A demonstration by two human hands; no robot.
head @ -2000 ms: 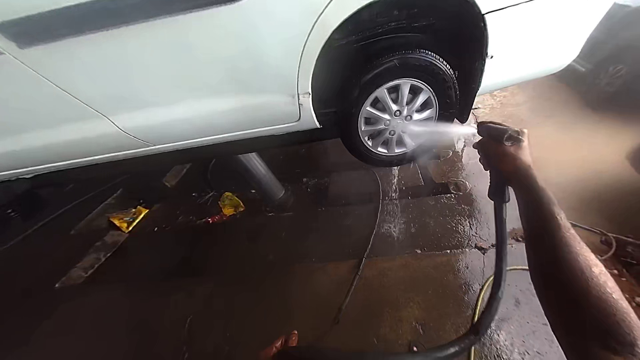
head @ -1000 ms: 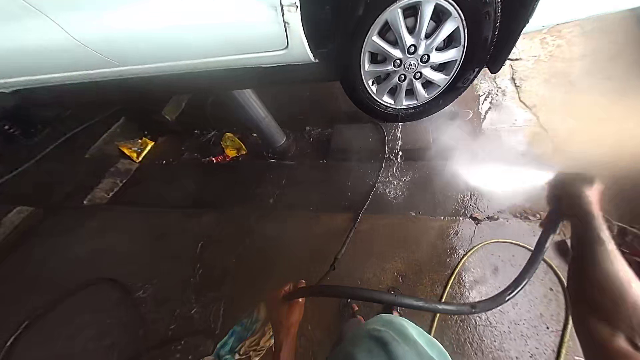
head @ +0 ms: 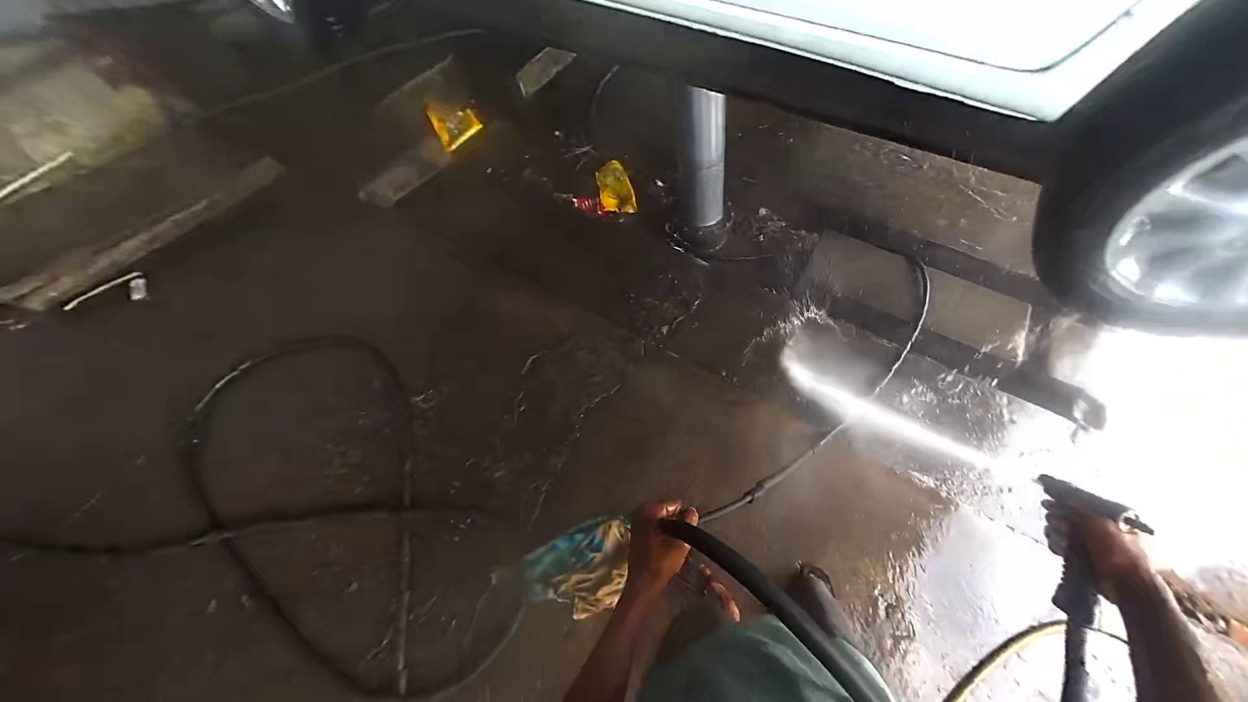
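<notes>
At the lower right, my right hand (head: 1097, 546) grips a black spray gun (head: 1092, 502), its nozzle pointing left. A white jet of water (head: 897, 424) leaves it and strikes the wet floor below the car. My left hand (head: 661, 546), at the lower middle, is closed around a thick black hose (head: 770, 595) that curves down across my lap. A patterned cloth (head: 585, 565) hangs beside this hand; whether the fingers hold it too is unclear. The raised white car (head: 877, 39) spans the upper right, with its wheel (head: 1189, 234) at the right edge.
A metal lift post (head: 704, 161) stands under the car. Yellow wrappers (head: 614, 187) lie left of it. A dark hose (head: 405, 585) loops over the floor at left, and a thin cable (head: 916, 322) crosses near the jet. A yellow hose (head: 1004, 653) curves at the lower right.
The jet hit the wheel at first, then sprayed left beside it, and now strikes the floor under the car. The view has swung left and down. My left hand stays on the hose.
</notes>
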